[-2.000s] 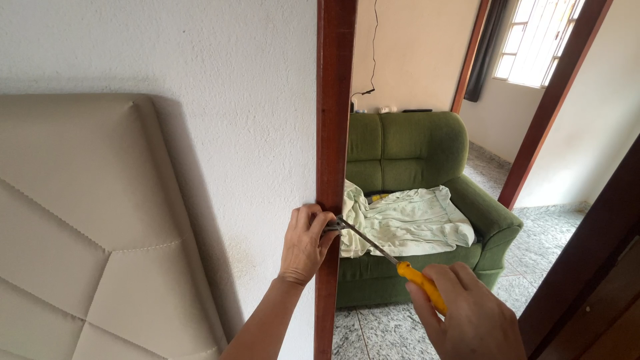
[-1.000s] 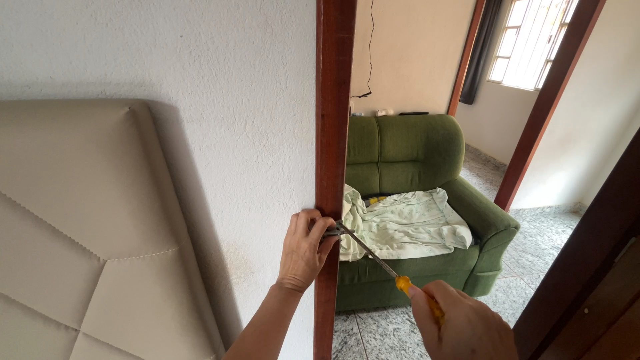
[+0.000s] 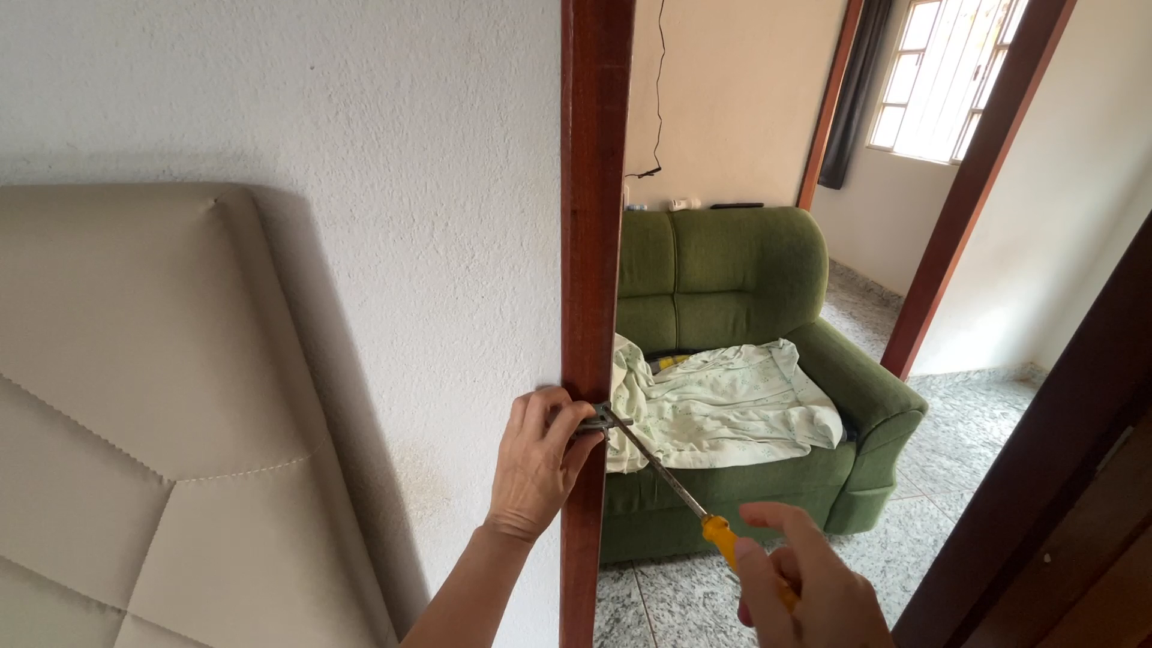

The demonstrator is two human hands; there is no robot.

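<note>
My left hand [image 3: 537, 459] pinches a small dark metal fitting [image 3: 589, 419] against the reddish-brown wooden door frame [image 3: 594, 270]. In my right hand [image 3: 805, 576] is a screwdriver [image 3: 670, 479] with a yellow handle; the thumb rests on the handle and the index finger is lifted off it. The shaft slants up and left, its tip at the fitting. The exact contact of tip and fitting is too small to tell, and the fitting is partly hidden by my left fingers.
A padded beige headboard [image 3: 135, 342] leans near the white wall [image 3: 432, 180] at left. Beyond the frame stands a green sofa [image 3: 738, 261] with a crumpled pale cloth [image 3: 738, 405] on it. A dark wooden door [image 3: 1062, 504] is at lower right.
The fingers of my right hand have loosened and spread around the yellow handle, where they were closed before. My left hand stays at the door frame.
</note>
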